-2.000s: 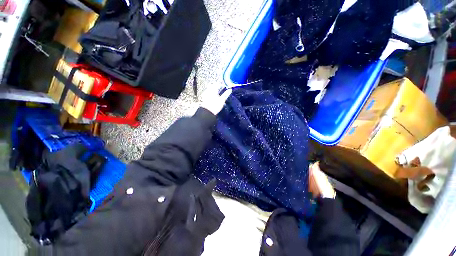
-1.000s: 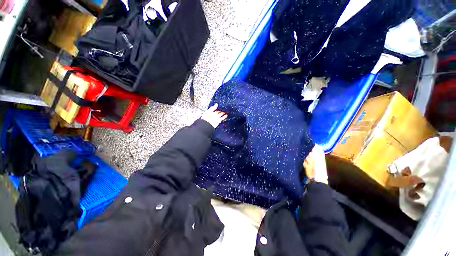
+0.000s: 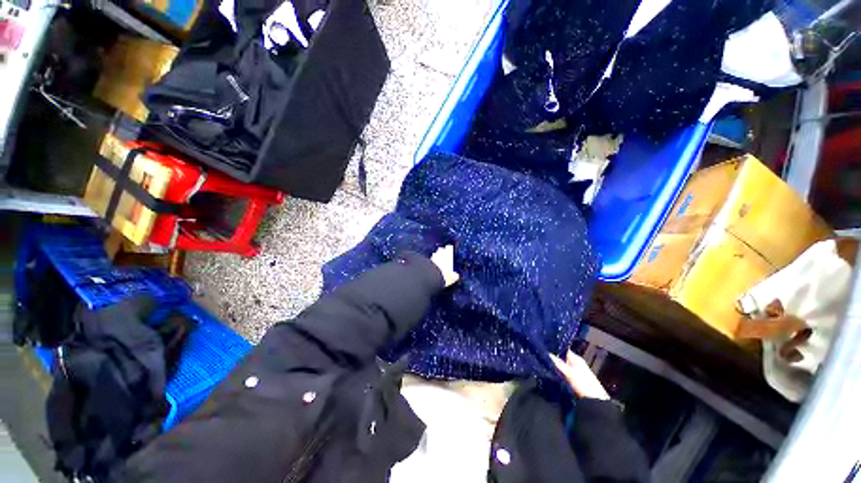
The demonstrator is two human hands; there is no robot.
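A navy garment (image 3: 510, 236) with white flecks is spread over my lap, its far edge against the blue plastic tub (image 3: 647, 212). My left hand (image 3: 445, 265) lies on the middle of the garment; its fingers are partly hidden, and I cannot tell whether they grip the cloth. My right hand (image 3: 580, 375) is at the garment's near right edge, with the cloth edge between its fingers. No tool shows in either hand.
More navy clothing (image 3: 651, 66) with a zipper puller fills the tub. A black fabric bin (image 3: 330, 104) and red stool (image 3: 236, 212) stand ahead left. A blue crate (image 3: 203, 354) holds black clothing at left. A carton (image 3: 736, 245) and white cloth bag (image 3: 807, 302) are at right.
My left hand has moved from the garment's far left edge inward to its middle. My right hand has moved down and nearer along the right edge. The garment now lies spread wider leftward.
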